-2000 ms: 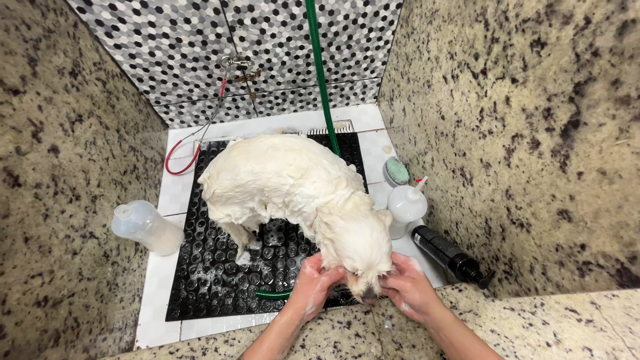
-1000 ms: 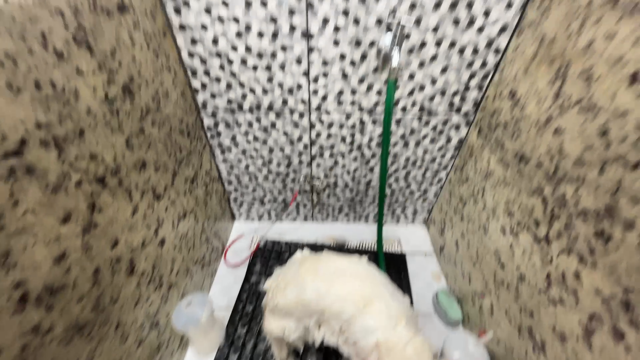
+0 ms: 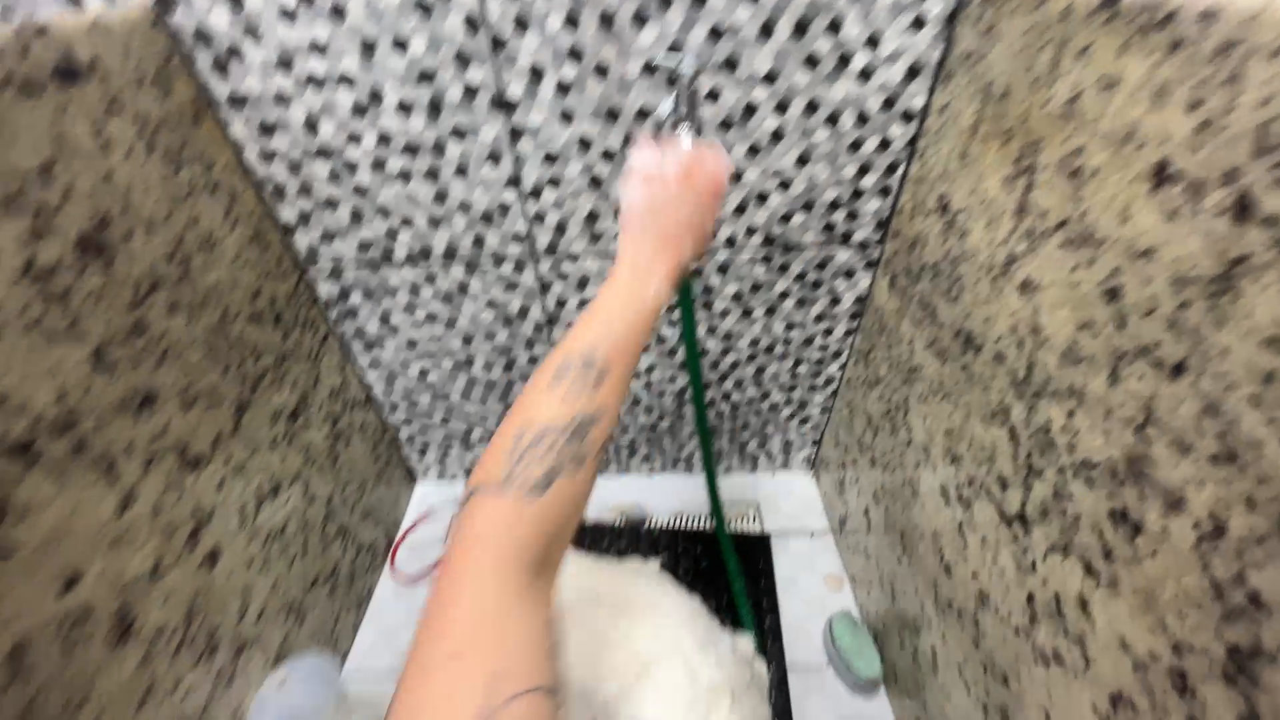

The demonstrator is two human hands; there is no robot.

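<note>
My left hand point(image 3: 675, 190), blurred and with foam on it, is closed around the top of a green hose point(image 3: 700, 400), just below a chrome wall tap point(image 3: 683, 85). The hose runs down the tiled wall to a black mat point(image 3: 700, 575). Below my outstretched, tattooed forearm, the back of a white dog with wet fur point(image 3: 655, 640) shows at the bottom edge; its head is out of view. My right hand is not in view.
Speckled stone walls point(image 3: 1060, 380) rise on both sides. A green oval item point(image 3: 853, 650) lies on the white ledge at right, a red cord point(image 3: 400, 560) hangs at left, and a whitish bottle point(image 3: 298, 685) stands at lower left. A drain grate point(image 3: 700, 522) lies behind the mat.
Two seconds ago both my hands were at the dog's head; now my left hand is up at the hose and tap. The view has tilted up toward the tiled wall.
</note>
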